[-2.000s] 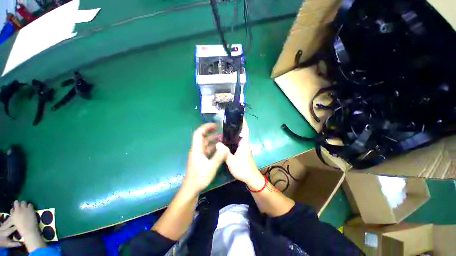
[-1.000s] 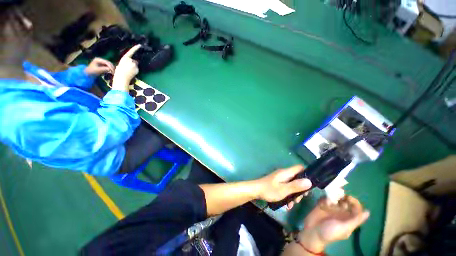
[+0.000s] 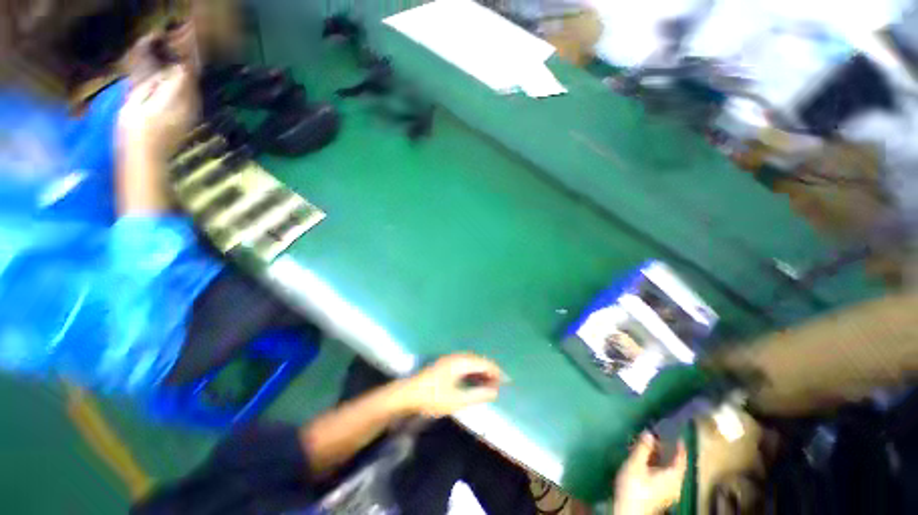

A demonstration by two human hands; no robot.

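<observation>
The picture is blurred. My left hand [image 3: 453, 385] is over the bench's front edge with fingers curled; a small dark spot shows at the fingertips, and I cannot tell whether it is a held part or shadow. My right hand [image 3: 646, 483] is at the bottom right beside the large carton, partly cut off by the lower edge. A dark shape lies by its fingers; its grip is unclear. The blue-and-white screw feeder [image 3: 616, 340] stands on the green bench between and beyond my hands. I cannot make out the driver.
A co-worker in blue [image 3: 101, 272] is at left, by a sheet of dark pads [image 3: 247, 206] and a black housing [image 3: 302, 129]. Blurred black parts [image 3: 377, 78] and a white sheet [image 3: 468, 40] lie at the back. The large carton [image 3: 835, 347] is at right.
The view has shifted. My hands have moved apart, my left away from the black tool or part, my right to the carton side. The co-worker's hand has risen from the pad area.
</observation>
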